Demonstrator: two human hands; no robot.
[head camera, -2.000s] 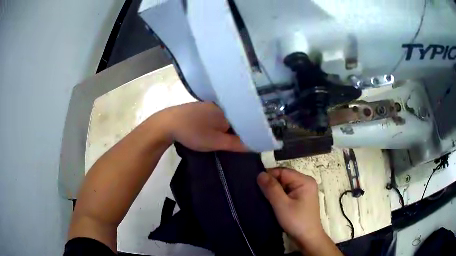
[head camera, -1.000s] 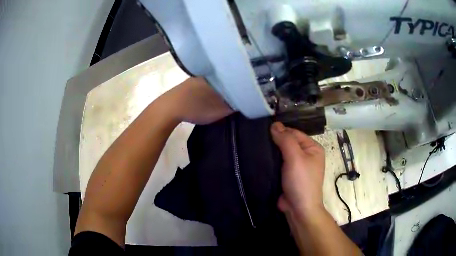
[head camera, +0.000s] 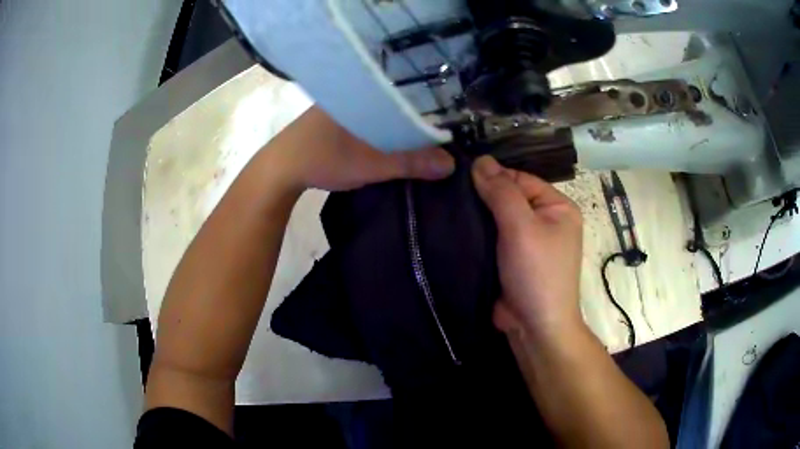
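Note:
The black pouch body (head camera: 368, 254) hangs from the sewing point down towards me, its ragged left part over the tabletop. The silvery zipper chain (head camera: 419, 267) runs down its middle. My left hand (head camera: 368, 162) grips the cloth's top edge, thumb near the machine head, part of the hand behind the white cover. My right hand (head camera: 535, 241) pinches the cloth's right edge just below the dark block (head camera: 535, 151). The fingertips of both hands are close together. The needle and presser foot are too dark to make out.
The white-grey machine head (head camera: 325, 66) stands above the hands. The pale cylinder arm (head camera: 667, 145) runs to the right. Thread snips (head camera: 622, 215) with a black cord lie right of my right hand on the worn wooden tabletop (head camera: 197, 175). Lint lies under the arm.
The machine appears higher in the picture. My left hand's thumb now shows beside the cover. My right hand has moved up the cloth edge to the sewing point, and the pouch moved up too.

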